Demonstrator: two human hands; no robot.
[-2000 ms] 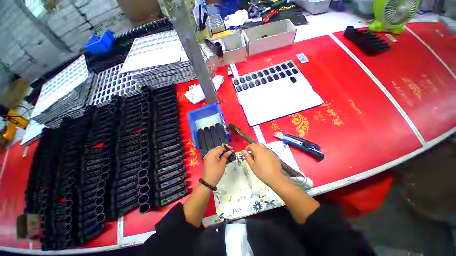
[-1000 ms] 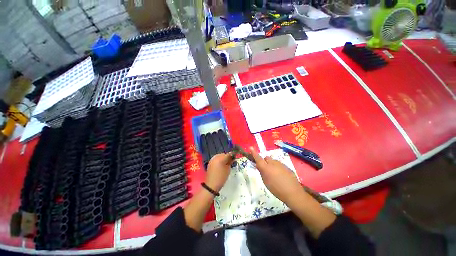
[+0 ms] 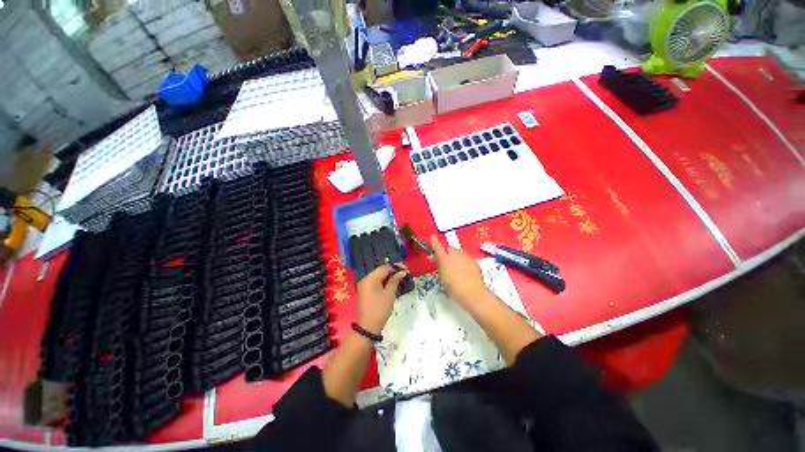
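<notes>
My left hand [image 3: 379, 291] is closed on a small black tubular housing [image 3: 405, 284] at the top edge of the floral work pad [image 3: 428, 340]. My right hand [image 3: 457, 270] is closed on a hammer [image 3: 415, 239]. The hammer's head is just right of the blue parts bin, and its handle is mostly hidden by my right hand and forearm. The blue parts bin [image 3: 339, 231] is directly ahead of my left hand and holds several black housings [image 3: 378, 248].
Rows of black housings [image 3: 234, 282] fill the left, with grid trays [image 3: 203, 159] behind. A metal post [image 3: 349, 115] stands behind the bin. A white sheet with black ovals [image 3: 485, 190] and a utility knife [image 3: 525, 265] lie right. A green fan [image 3: 693, 37] stands far right.
The hammer was lying beside the pad two seconds ago; my right hand took hold of it. Since one second ago its head has moved away from my left hand, towards the bin's right side.
</notes>
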